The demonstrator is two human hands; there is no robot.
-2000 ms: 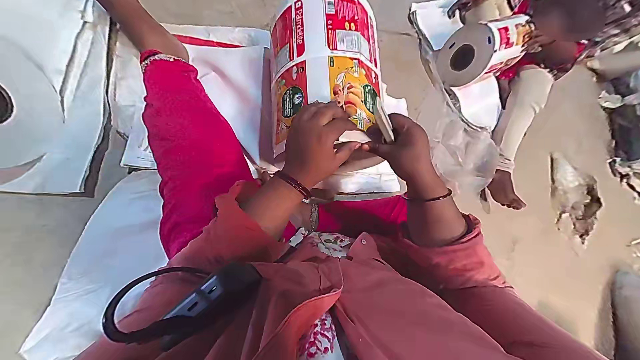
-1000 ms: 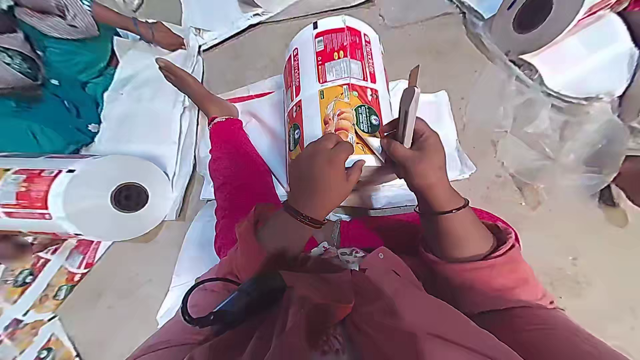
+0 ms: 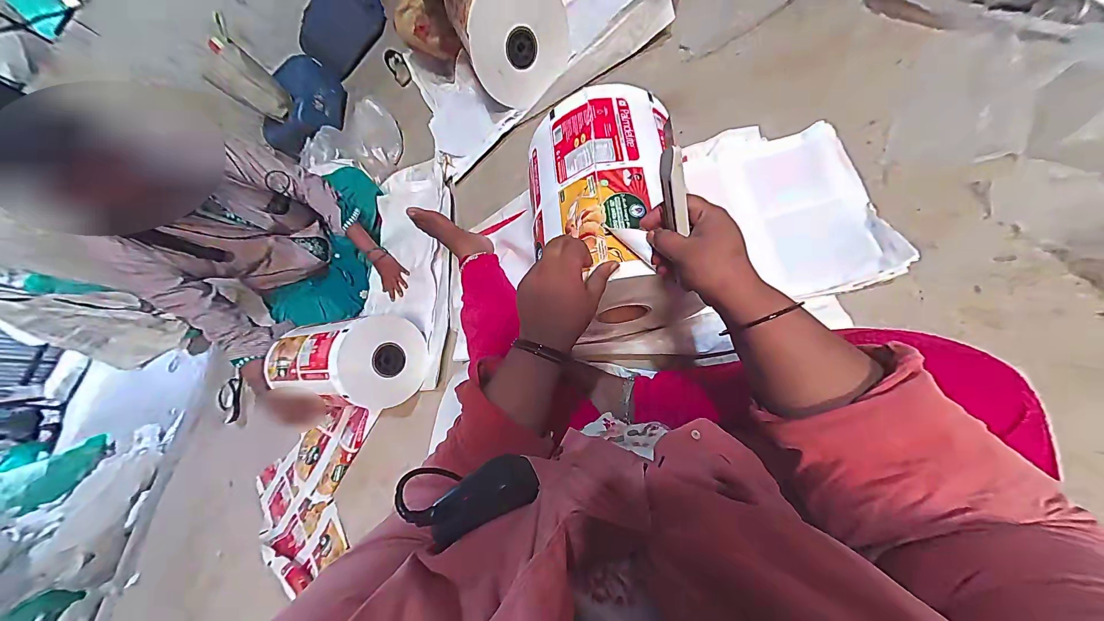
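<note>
A large roll of printed packaging film point(image 3: 595, 164), red, white and yellow, stands on white sheets between my legs, its open core end toward me. My left hand point(image 3: 565, 293) lies on the near part of the printed face, its fingers curled on the film. At the roll's right edge my right hand point(image 3: 699, 250) grips a flat, long tool with a pale side point(image 3: 675, 190); the blade, if any, cannot be made out. A small white flap of film point(image 3: 632, 244) is lifted between the hands, by the right fingers.
Stacked white sheets point(image 3: 802, 216) lie right of the roll. To the left, a seated person point(image 3: 285, 224) is beside another printed roll point(image 3: 379, 360), with a printed strip point(image 3: 310, 492) trailing on the floor. A further roll point(image 3: 517, 52) lies at the top, and a black pouch point(image 3: 487, 500) on my lap.
The view has swung strongly to the left. Both hands remain at the roll, and the right one still holds the tool, which stands upright beside the roll.
</note>
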